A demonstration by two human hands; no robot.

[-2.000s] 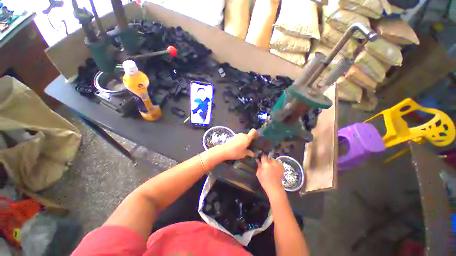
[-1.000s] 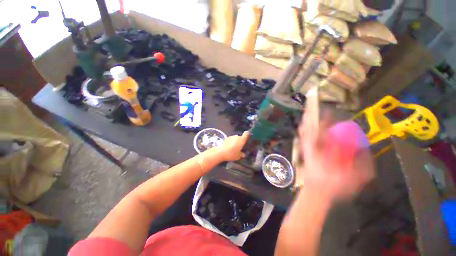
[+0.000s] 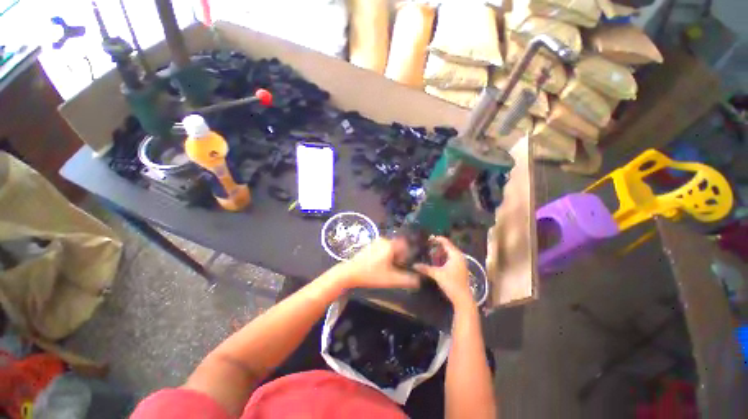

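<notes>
The green arbor press (image 3: pixel 447 192) stands right of centre, its steel lever (image 3: pixel 525 69) rising up and to the right. My left hand (image 3: pixel 384 263) and my right hand (image 3: pixel 445 266) are close together just in front of the press, fingers bent. A small dark part (image 3: pixel 420 252) shows blurred between them; which hand grips it is unclear. The left pin bowl (image 3: pixel 350 236) lies beside my left hand, with silvery pins in it. The right pin bowl (image 3: pixel 477 282) is partly hidden behind my right hand. The press base is hidden by my hands.
Black plastic parts (image 3: pixel 389 159) lie across the table's back. A lit phone (image 3: pixel 316 180) and orange bottle (image 3: pixel 215 164) stand left. Brown board (image 3: pixel 513 229) edges the right side. A white sack (image 3: pixel 381 348) holds black parts below. Purple (image 3: pixel 578 225) and yellow (image 3: pixel 656 192) plastic seats are at right.
My right hand was at the press, swung out right as a blur, and is now back beside my left hand. My left hand has moved slightly down, away from the press body.
</notes>
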